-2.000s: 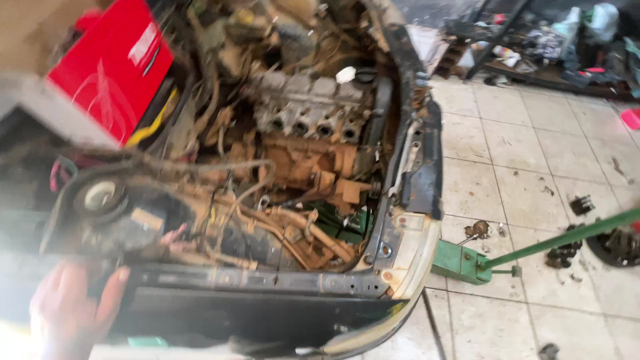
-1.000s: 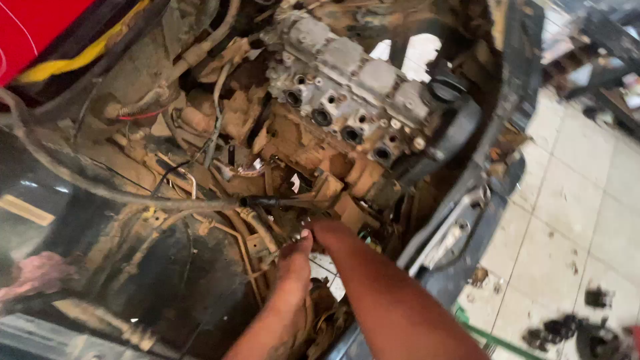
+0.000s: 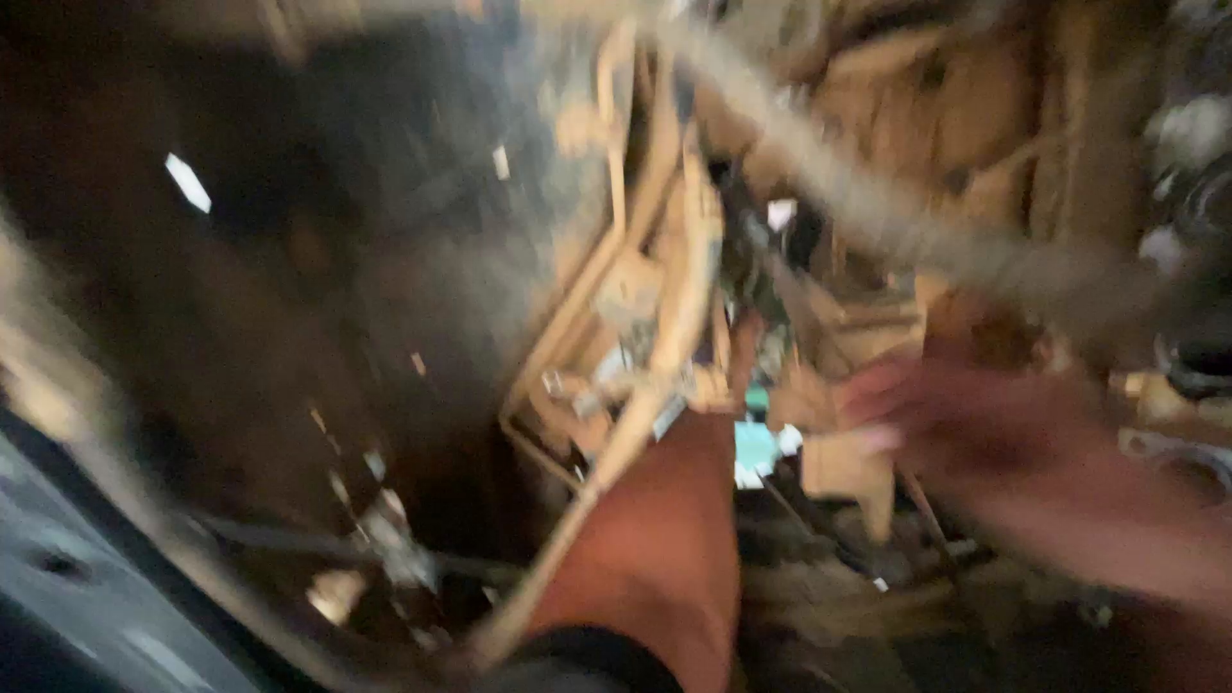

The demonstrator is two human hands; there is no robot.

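Note:
Deep in a car's dirt-covered engine bay, my left hand (image 3: 717, 397) reaches down behind a tan, dusty hose (image 3: 630, 423). Hoses and parts hide most of its fingers, and whatever it may hold does not show. From the right comes my right hand (image 3: 914, 409), badly blurred, beside a dusty metal bracket (image 3: 847, 472); its grip is unclear. A thin bent pipe (image 3: 563, 332) runs left of the hose. Across the top right, over the bay, passes a thick grey-brown hose (image 3: 828, 173).
Along the lower left lies the painted body edge (image 3: 96, 568) of the car. The dark inner panel (image 3: 366, 260) fills the left side. Part of the engine (image 3: 1198, 202) shows at the right edge, blurred. Bright gaps open beneath the hands.
My hands were close together over the bay a second ago; now they are apart, the left one lower among the hoses. The view has moved much closer and turned.

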